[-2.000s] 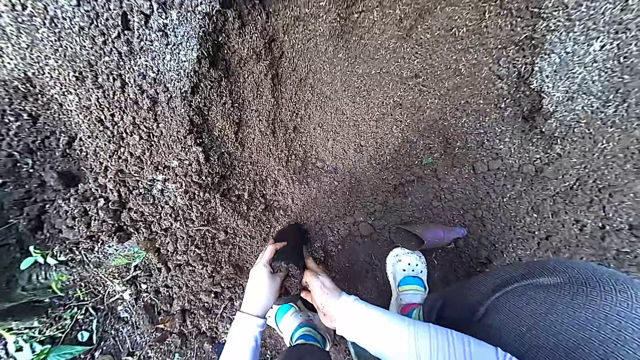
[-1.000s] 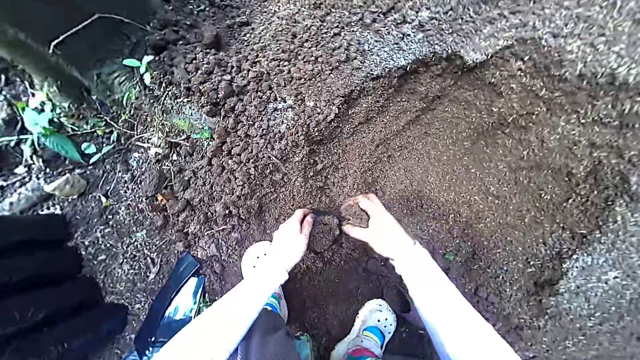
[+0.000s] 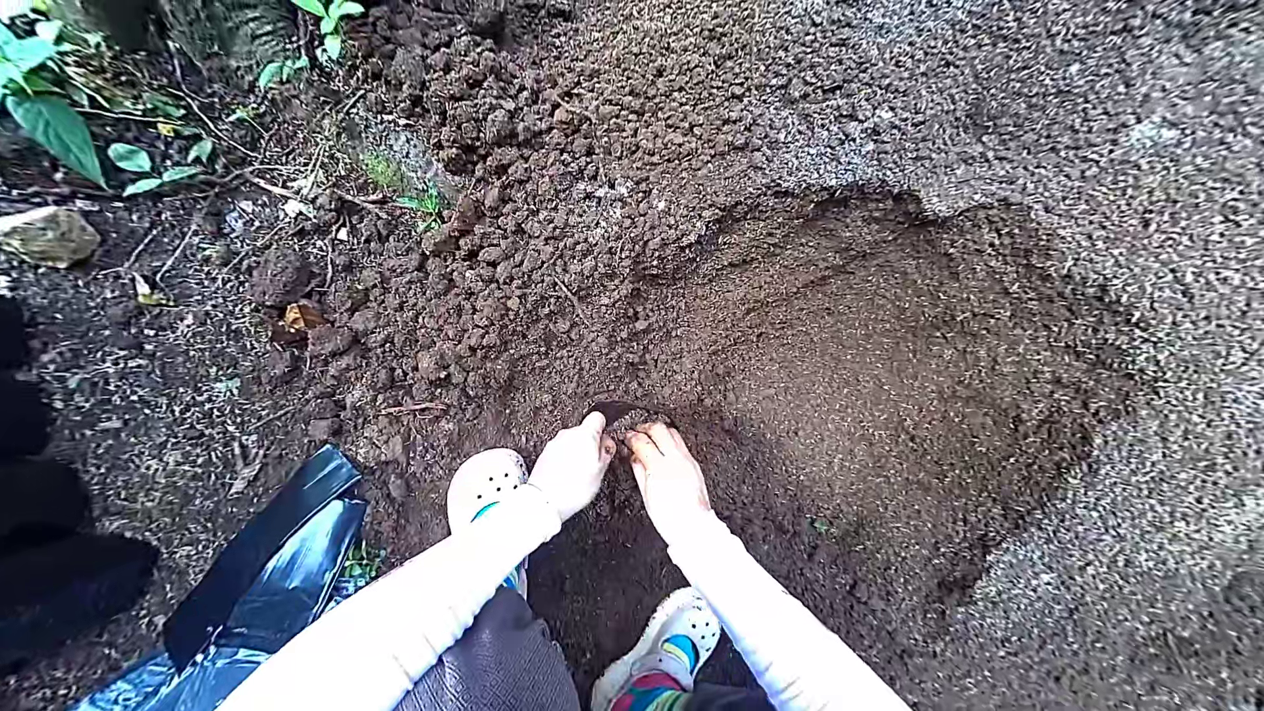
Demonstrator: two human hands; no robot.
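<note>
My left hand (image 3: 573,464) grips the left rim of a small black plastic planting bag (image 3: 617,407), whose mouth faces up with brown soil in it. My right hand (image 3: 667,469) is at the near right side of the bag's mouth, fingers bent over the soil; whether it pinches the rim cannot be told. Around the bag lies loose brown soil (image 3: 869,395), heaped and scooped into a hollow on the right. The lower part of the bag is hidden behind my hands.
Flat black plastic bags (image 3: 286,563) lie at lower left, with dark stacked shapes (image 3: 59,553) at the left edge. My white clogs (image 3: 489,484) stand on either side of bare ground. A stone (image 3: 49,237) and green plants (image 3: 59,128) are at upper left; soil clods (image 3: 494,237) spread behind my hands.
The view has swung left, bringing in the black plastic bags and the plants. Two seconds ago both hands held a black bag close to my feet; now soil shows in the bag's open mouth.
</note>
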